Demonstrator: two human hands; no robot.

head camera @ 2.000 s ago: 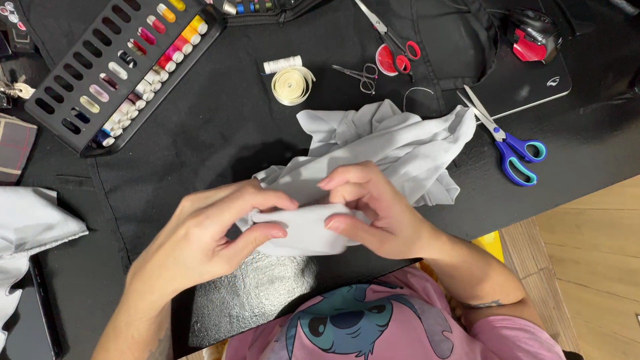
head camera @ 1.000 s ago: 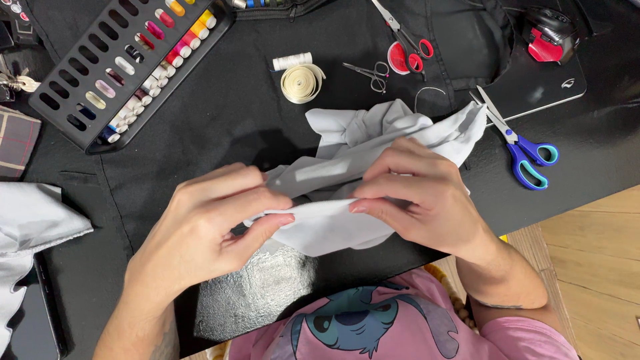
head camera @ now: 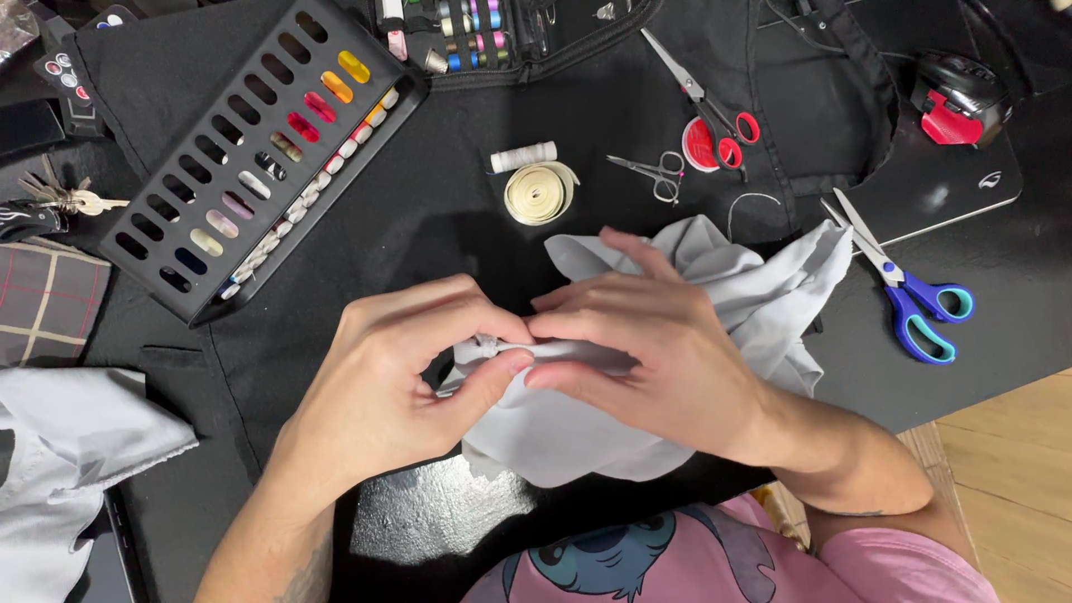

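Light grey fabric (head camera: 578, 427) lies bunched on the black table, and its edge is raised between my hands. My left hand (head camera: 419, 368) pinches that edge between thumb and index finger. Close beside it, my right hand (head camera: 645, 352) grips the same edge, thumb in front and fingers behind, one finger lifted. Whether a needle is held cannot be seen. Beyond the fabric are a rolled cream tape (head camera: 538, 193), a white thread spool (head camera: 523, 157) and small metal scissors (head camera: 657, 174). Blue-handled scissors (head camera: 909, 293) lie at the right, their blade tips near the fabric.
A black rack of thread spools (head camera: 260, 159) stands at the upper left, near keys (head camera: 75, 199). Red-and-black scissors (head camera: 712, 113) rest over a red round container (head camera: 698, 144). A sewing kit (head camera: 502, 42) lies at the back, a computer mouse (head camera: 961, 100) at the right, more grey fabric (head camera: 75, 435) at the left.
My hands have come closer together along the fabric edge, their fingertips now almost meeting. The view has shifted slightly.
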